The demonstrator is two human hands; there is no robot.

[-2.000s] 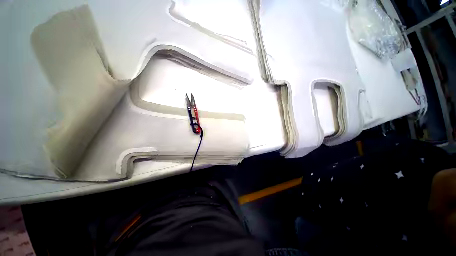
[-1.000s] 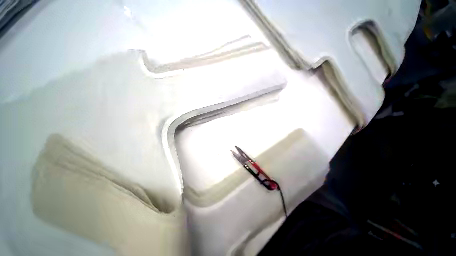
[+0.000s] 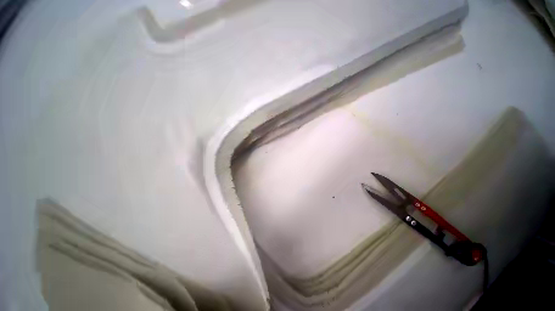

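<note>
The thread snips [image 3: 426, 222] lie with blades apart on the right, across the beige layered edge of the cutout, red and black handles toward the lower right. Their black cord hangs down from the handle end. The top cut panel [image 3: 122, 121] is off-white, with a curved cutout edge marked by a white strip. Tiny cuts show along the beige edge inside the curve. A turned-back beige panel part [image 3: 91, 261] lies in folds at the lower left. Neither hand can be made out; a small pinkish patch at the bottom edge below the cord is too small to identify.
The white table surface [image 3: 316, 188] shows inside the cutout. A second notch edge curves along the top left. Layered edges show at the top right corner, and a dark area fills the lower right corner.
The view has moved much closer to the cutout curve and the snips. The second panel stack has mostly left the picture. The snips still lie on the panel's beige edge.
</note>
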